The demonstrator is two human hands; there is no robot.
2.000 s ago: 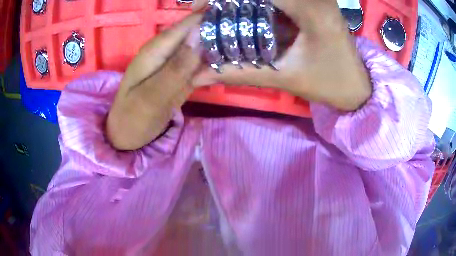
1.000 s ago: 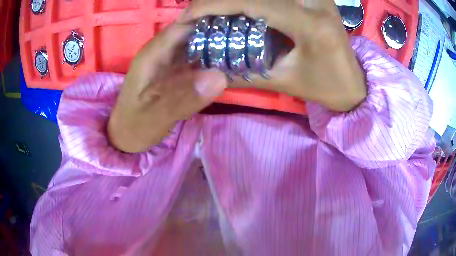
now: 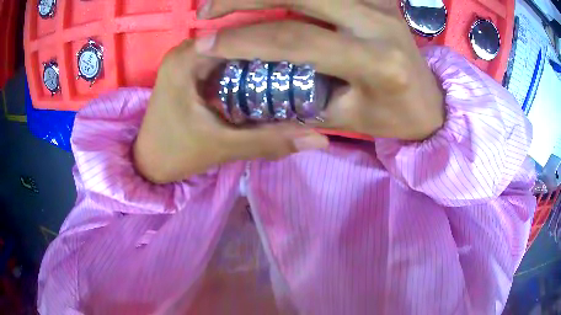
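A stack of several silver watch heads (image 3: pixel 269 90) lies on its side between my hands, with the ribbed shiny rims facing me. My left hand (image 3: pixel 184 117) is at the left end of the stack, its thumb stretched along the lower side. My right hand (image 3: pixel 369 67) is at the right end, its fingers reaching over the top of the stack. The stack is above the near edge of the orange-red parts tray (image 3: pixel 138 55). The faces of the stacked watch heads are hidden.
In the tray, watch heads with pale backs (image 3: pixel 90 63) sit in pockets at the left. Watch heads with black faces (image 3: pixel 485 39) sit at the right. Papers (image 3: pixel 538 86) lie beyond the tray's right side. Blue plastic (image 3: pixel 49 127) shows under its left corner.
The stack has moved left and nearer my body. My left thumb has stretched right below it, and my right fingers have come over its top.
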